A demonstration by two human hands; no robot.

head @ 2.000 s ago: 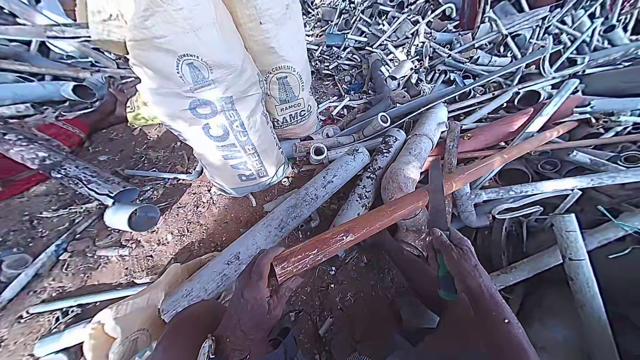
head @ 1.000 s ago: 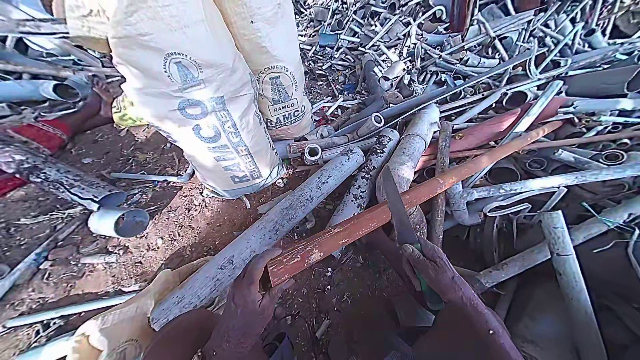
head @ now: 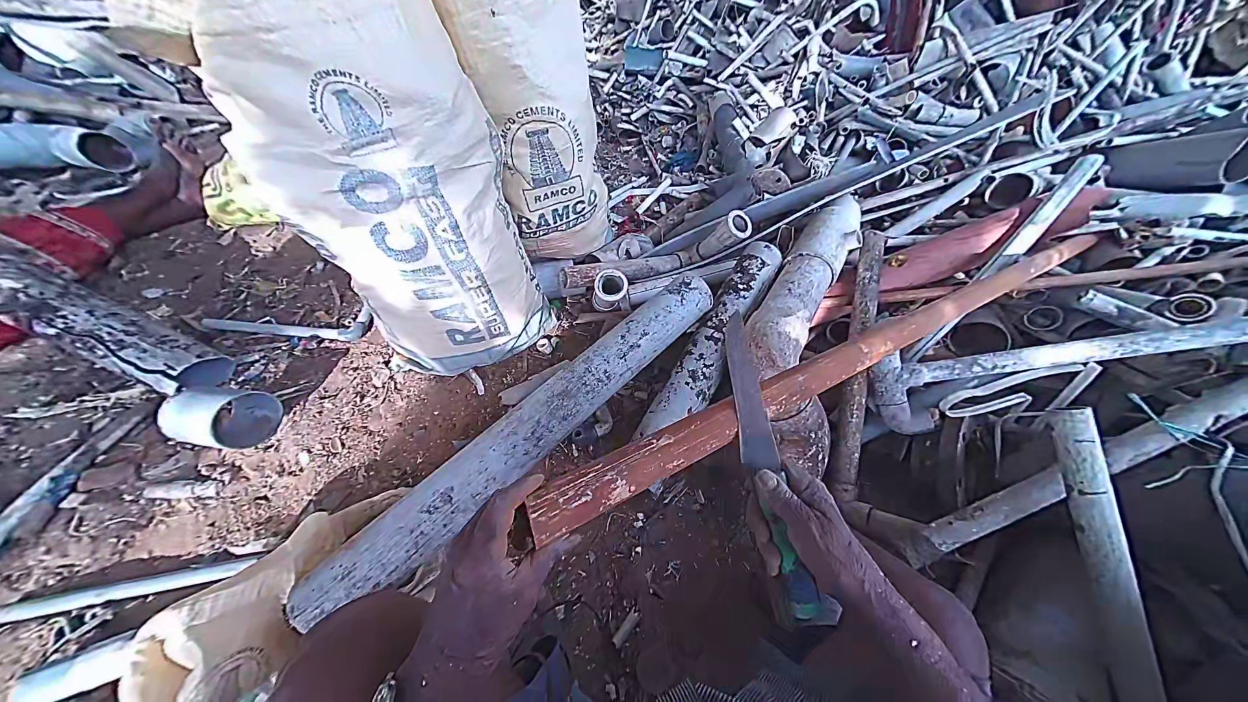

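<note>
A long, scraped red-brown pipe (head: 682,444) slants from the lower middle up to the right. My left hand (head: 492,575) grips its near end, the thumb over the open rim. In my right hand (head: 804,541) is the green handle of a knife with a long metal blade (head: 749,409); the blade points up and lies across the pipe, overlapping it in view. Whether the edge touches the pipe, I cannot tell. Beside the pipe, to its left, lies a thick, stained grey pipe (head: 517,439), its lower end near my left hand.
Two filled woven cement sacks (head: 390,195) stand at the upper left. Scrap plastic pipes (head: 838,88) cover the ground behind and to the right. A white pipe end (head: 219,417) lies at left. Another person's hand (head: 180,175) and red cloth (head: 54,244) show at the far left.
The knife blade, lower along the pipe two seconds ago than the far part it crossed, now crosses nearer my left hand. Both hands keep their hold.
</note>
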